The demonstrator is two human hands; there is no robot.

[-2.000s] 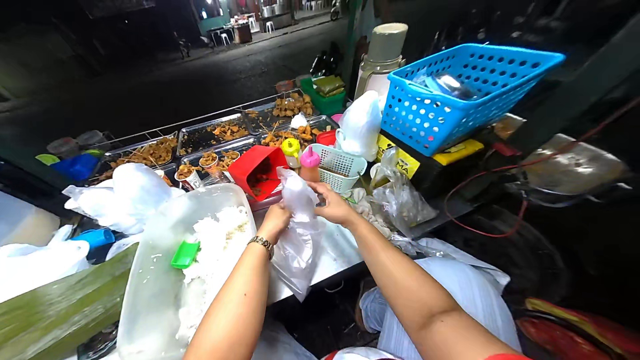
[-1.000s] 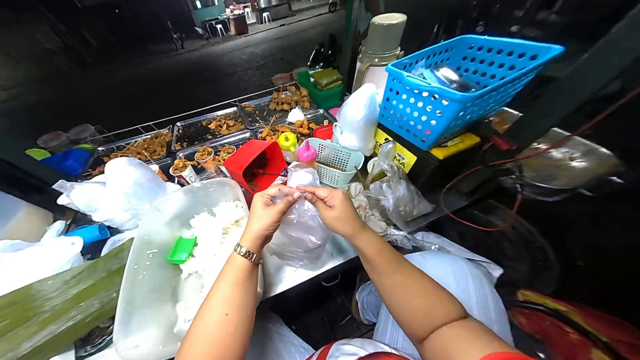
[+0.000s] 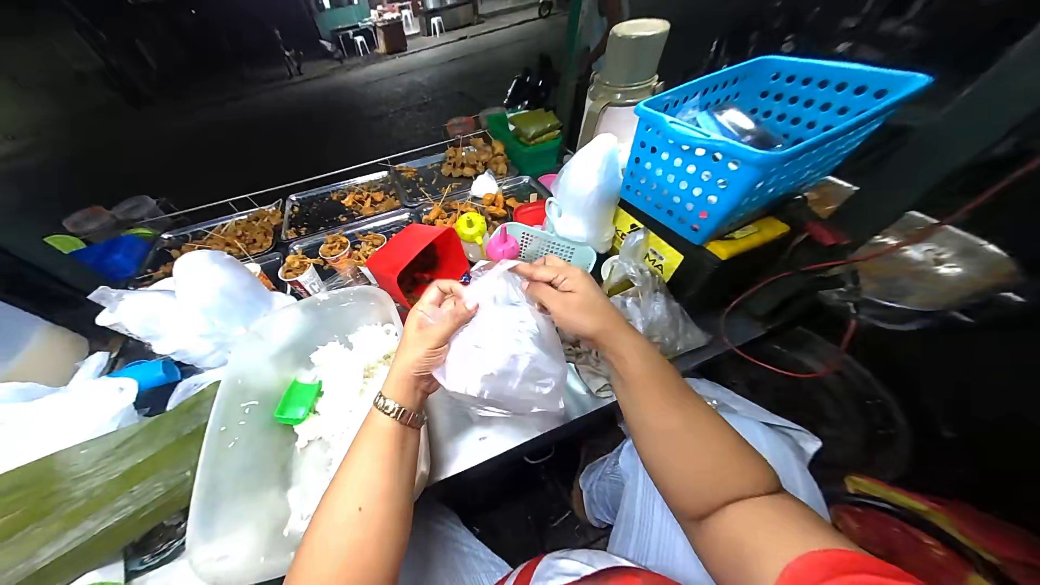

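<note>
Between my hands hangs a white plastic bag point(image 3: 512, 349), puffed out above the metal counter. My left hand point(image 3: 435, 329) pinches its upper left edge, and my right hand point(image 3: 565, 296) pinches the top edge on the other side. What the bag holds cannot be made out. Just behind it stand a red plastic container point(image 3: 418, 260), a pink-topped squeeze bottle point(image 3: 502, 245) and a yellow one point(image 3: 470, 229). Left of my left wrist lies a translucent tub point(image 3: 256, 422) with white rice point(image 3: 337, 414) and a green plastic scoop point(image 3: 298, 401).
Trays of skewered fried food point(image 3: 236, 236) line the back. A blue perforated basket point(image 3: 756, 162) rises at the right, beside a large dispenser point(image 3: 621, 89). Filled clear bags point(image 3: 650, 309) sit near my right forearm. Banana leaves point(image 3: 106, 487) and white plastic bags point(image 3: 195, 309) lie at the left.
Two seconds ago the bag hung narrow and flat between my hands; now it is rounder and wider. My hands have moved apart along its top since one second ago.
</note>
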